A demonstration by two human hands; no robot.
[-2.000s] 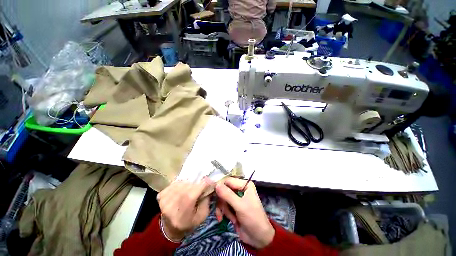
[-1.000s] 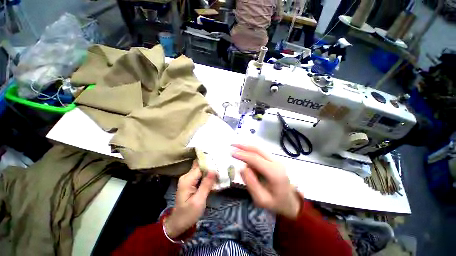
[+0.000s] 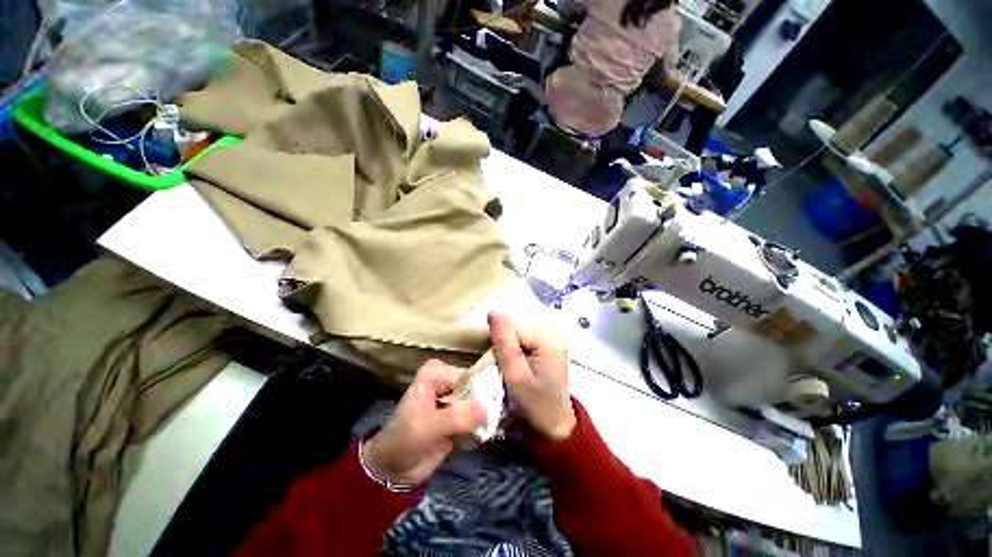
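Note:
A khaki garment (image 3: 403, 261) lies heaped on the white machine table, left of the sewing machine. Its near end, with white lining cloth (image 3: 488, 401), is held at the table's front edge. My left hand (image 3: 421, 422) pinches the folded tan and white end in its fingertips. My right hand (image 3: 533, 375) grips the same piece from the right, its thumb or finger pointing up along it. Both hands are close together. No tool shows in either hand; the inside of the right palm is hidden.
A white brother machine (image 3: 751, 299) stands right, with black shears (image 3: 669, 364) under its arm. Narrow tan strips (image 3: 821, 466) lie at the table's right end. A green-rimmed basket (image 3: 152, 180) is at left, a darker khaki heap (image 3: 93, 381) lower left. A person sits behind.
My right hand, spread over the cloth a second ago, now grips it beside my left hand. The thin tool seen earlier in my right hand no longer shows. The view has tilted.

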